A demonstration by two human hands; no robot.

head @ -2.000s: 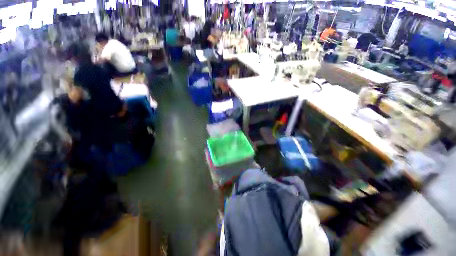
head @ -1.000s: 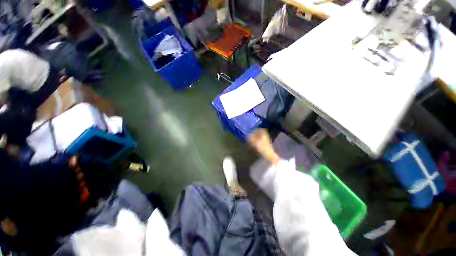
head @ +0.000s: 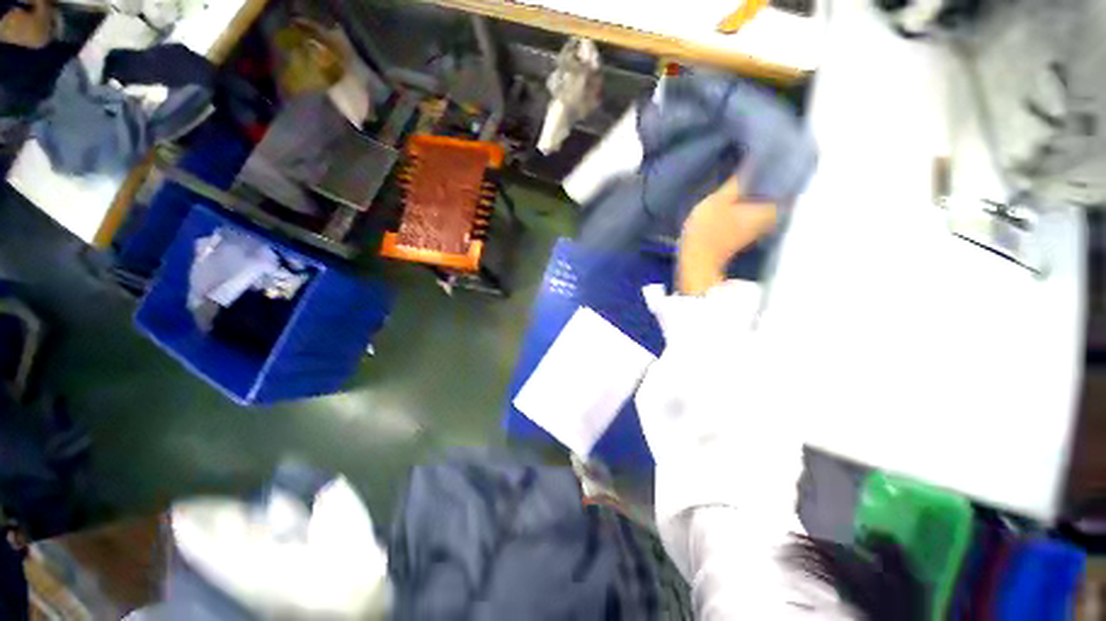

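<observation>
My right hand (head: 722, 237), blurred, reaches forward in a white sleeve. It is closed on a blue-grey garment piece (head: 728, 134) above a blue bin (head: 588, 285), beside the white table. A white sheet (head: 585, 381) lies over the bin's near side. More dark blue-grey cloth (head: 485, 540) hangs at the bottom centre. A blurred white cloth or sleeve (head: 285, 552) with blue-grey cloth shows at the bottom left; I cannot tell which it is. My left hand does not show.
A white machine table (head: 934, 352) fills the right side. A green basket (head: 910, 534) is at the lower right. A second blue bin (head: 334, 334) with pale cloth stands left, near an orange-brown stool (head: 444, 200). Garment pieces (head: 97, 127) lie on a table at the upper left.
The view has turned and moved closer to the blue bin and white table. My right hand, empty-looking before, has reached forward and now has the blue-grey piece, which is lifted.
</observation>
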